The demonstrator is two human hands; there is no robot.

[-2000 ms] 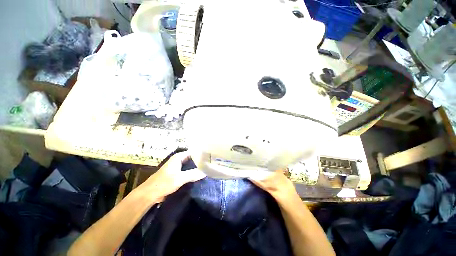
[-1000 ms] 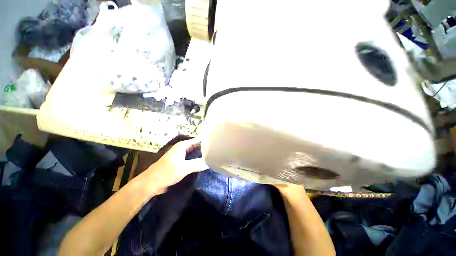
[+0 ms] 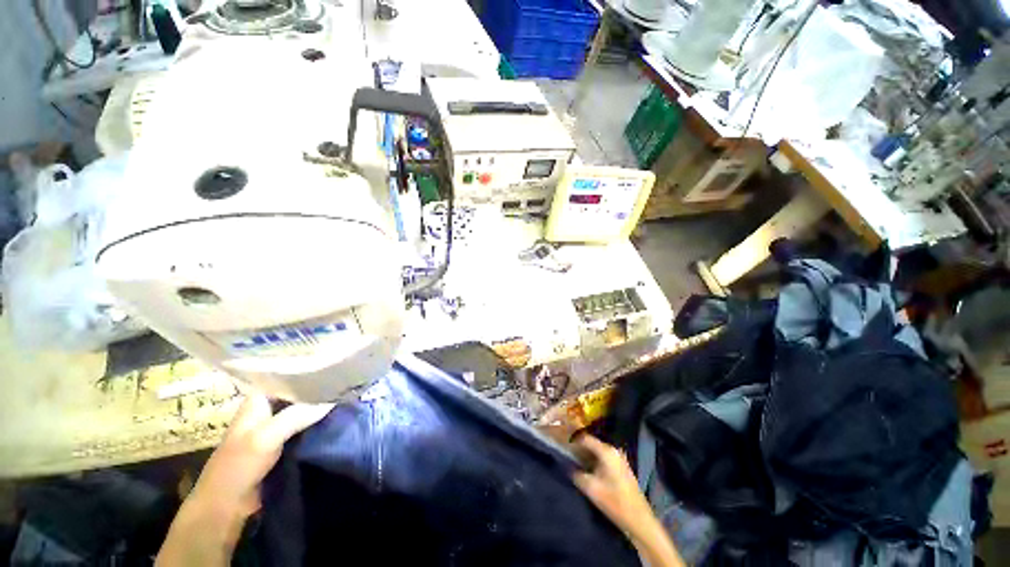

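Observation:
A dark navy denim garment (image 3: pixel 443 476) lies under the cream sewing machine head (image 3: pixel 255 266) and hangs towards me. A seam line runs down its lit part. My left hand (image 3: pixel 260 437) is at the garment's left edge, just below the machine head, its fingertips partly hidden. My right hand (image 3: pixel 604 476) grips the folded edge at the right and holds it stretched away from the head. The needle and clamp area is hidden by the head.
A plastic bag (image 3: pixel 78 266) stands left of the machine. A control panel (image 3: pixel 598 205), a control box (image 3: pixel 498 144) and a slotted switch box (image 3: pixel 609 310) are to the right. A denim pile (image 3: pixel 853 410) lies at the lower right.
The view has swung right, so the machine head appears further left. My right hand has moved out from beside the head to the right, with the garment's edge pulled out. My left hand stays near the head.

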